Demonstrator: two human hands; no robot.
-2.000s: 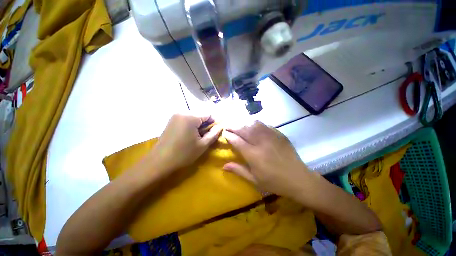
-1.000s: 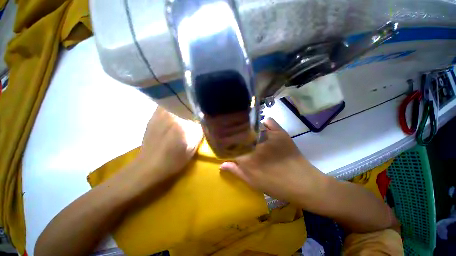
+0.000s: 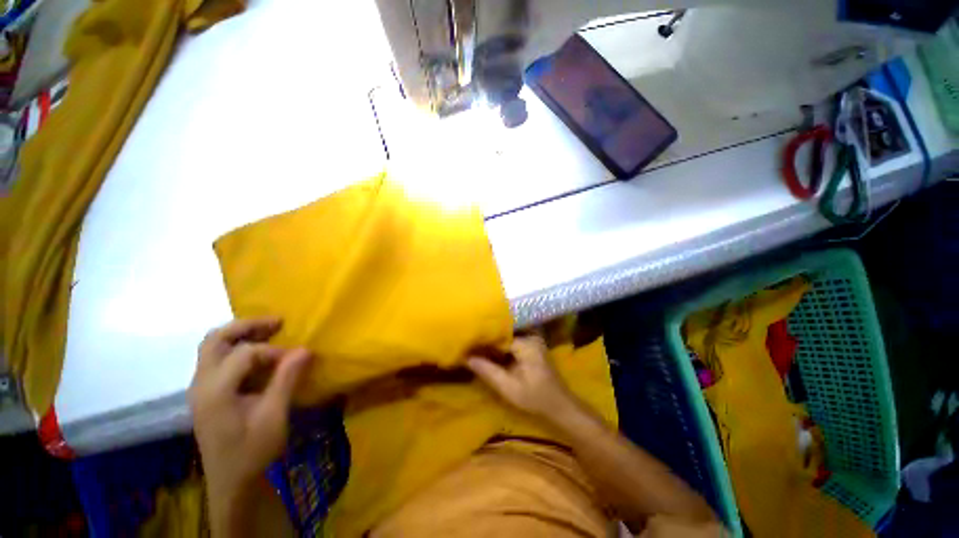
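A mustard-yellow fabric piece point(image 3: 368, 273) lies on the white sewing table, its far corner just short of the lit needle area, its near part hanging over the front edge. My left hand point(image 3: 244, 394) is at its lower left edge, thumb and fingers curled close together; whether they pinch the cloth is unclear. My right hand point(image 3: 521, 373) pinches the near right edge between thumb and fingers. The machine's presser foot point(image 3: 454, 103) is above the cloth's far end, apart from it, in white glare. More yellow fabric hangs below over my lap.
A smartphone point(image 3: 605, 105) lies under the machine arm. Red-handled point(image 3: 801, 163) and green-handled point(image 3: 841, 187) scissors lie at the right. A green basket point(image 3: 868, 368) with yellow and red pieces stands lower right. Long yellow fabric point(image 3: 79, 200) lies left; a blue crate point(image 3: 310, 462) is below.
Both hands have moved back from the needle area to the near edge of the fabric. The cloth has come away from the needle and lies flatter. The view has shifted, showing less of the machine head.
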